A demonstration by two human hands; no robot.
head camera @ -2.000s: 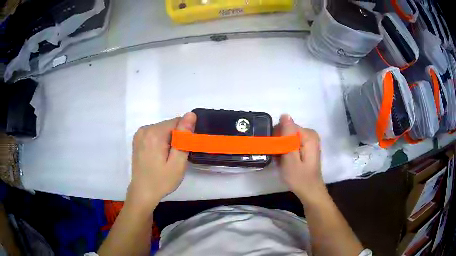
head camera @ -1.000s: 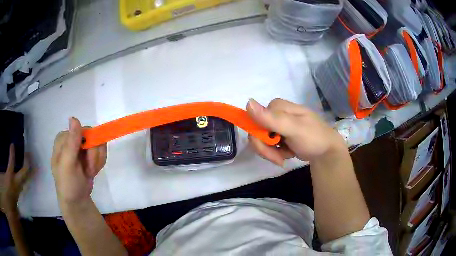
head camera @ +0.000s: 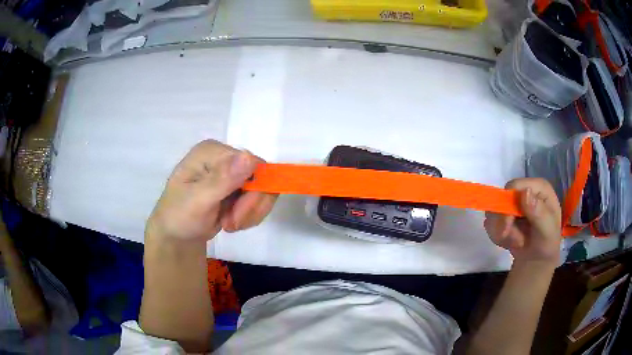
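An orange carry strap (head camera: 388,188) is stretched nearly straight between my hands, above the black power bank. My left hand (head camera: 211,191) pinches its left end, where a small dark hole shows. My right hand (head camera: 528,218) grips its right end. The power bank (head camera: 374,218) stands on the white sheet in a whitish sleeve, its port face up, with one red port among several. The strap hides the middle of that face.
A yellow parts tray (head camera: 402,12) is at the back. Wrapped units (head camera: 544,69) with orange straps stand at the right. Cartons (head camera: 596,305) are below right. Another person's arm (head camera: 21,277) is at the lower left. Orange straps (head camera: 222,284) lie below the bench edge.
The strap has gone from arched to nearly straight, still held at both ends. The view has shifted, so the bench things appear further right. The other person's hand has left the bench edge.
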